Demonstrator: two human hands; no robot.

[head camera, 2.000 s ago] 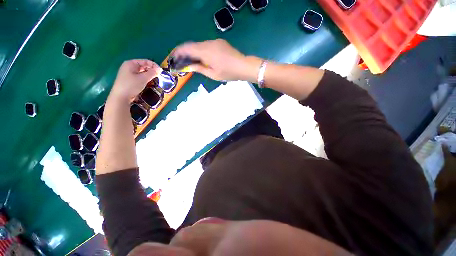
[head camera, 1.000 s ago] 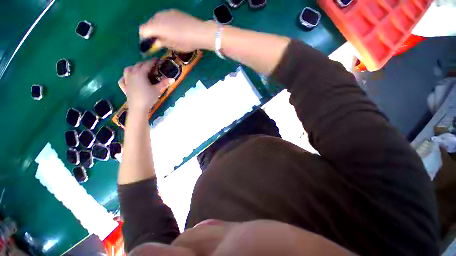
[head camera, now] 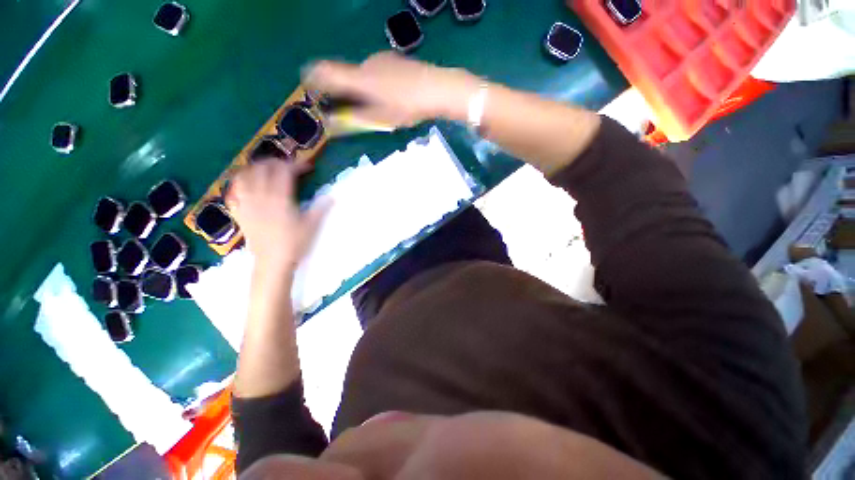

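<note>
The orange-tan jig [head camera: 228, 175] lies slanted on the green bench with several black-screened watch bodies in it, one of them [head camera: 300, 126] near its upper end. My right hand [head camera: 389, 89], blurred, is shut on a scraper [head camera: 354, 120], dark with a yellow and pale edge, just beside the jig's upper end. My left hand [head camera: 269, 208], also blurred, is over the middle of the jig with its thumb spread and nothing visible in it. It hides part of the jig and any watch under it.
Loose watch bodies [head camera: 139, 219] lie grouped left of the jig, and others are scattered farther off. White sheets [head camera: 384, 197] lie on the near side, a white strip [head camera: 103, 366] at lower left. A red-orange gridded tray [head camera: 689, 56] is at upper right.
My right hand with the scraper swung left past the jig's upper end, then came back right. My left hand has moved down and its thumb has come off the watch. The view has shifted slightly.
</note>
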